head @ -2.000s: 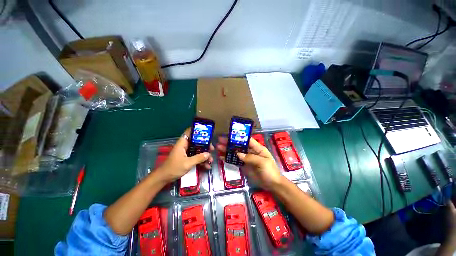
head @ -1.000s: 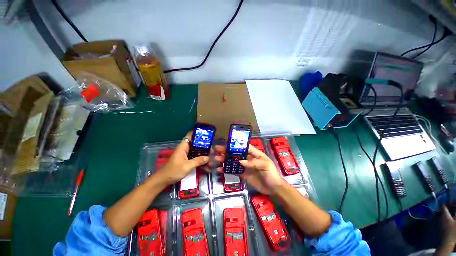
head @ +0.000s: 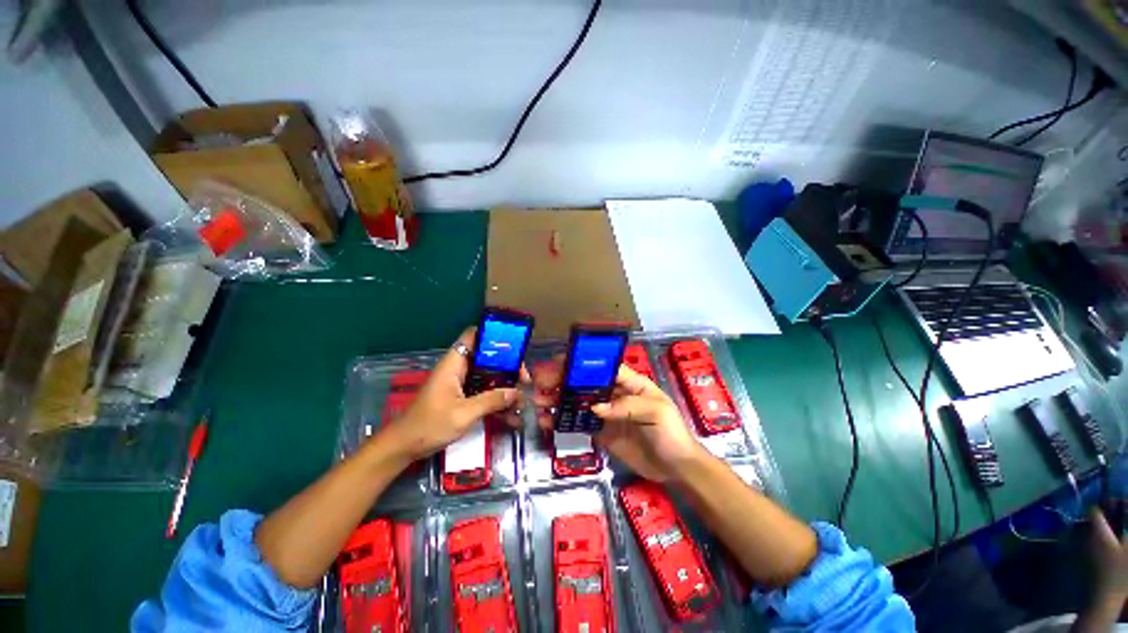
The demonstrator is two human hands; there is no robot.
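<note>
My left hand (head: pixel 443 406) holds a keypad phone (head: pixel 501 344) upright, its screen lit blue, my thumb over its keys. My right hand (head: pixel 646 423) holds a second keypad phone (head: pixel 594 361), also with a blue screen, my thumb at its keypad. Both phones are over the clear blister tray (head: pixel 427 505). In the tray lie several red open-backed phones (head: pixel 482 576), face down in two rows. Two in the upper row show white batteries (head: pixel 466 453) and are partly covered by my hands.
Behind the tray lie a cardboard sheet (head: pixel 557 266) and white paper (head: pixel 693 266). Left: red pen (head: pixel 188 475), bottle (head: pixel 375 192), plastic bag (head: pixel 254 233), carton (head: pixel 247 161). Right: teal instrument (head: pixel 798 268), cables, laptop (head: pixel 990 324), several phones (head: pixel 977 443), another person's hand (head: pixel 1105 556) at the edge.
Both phone screens have changed from picture displays to plain blue ones with small text. The right phone is slightly lower. The hands have otherwise barely moved.
</note>
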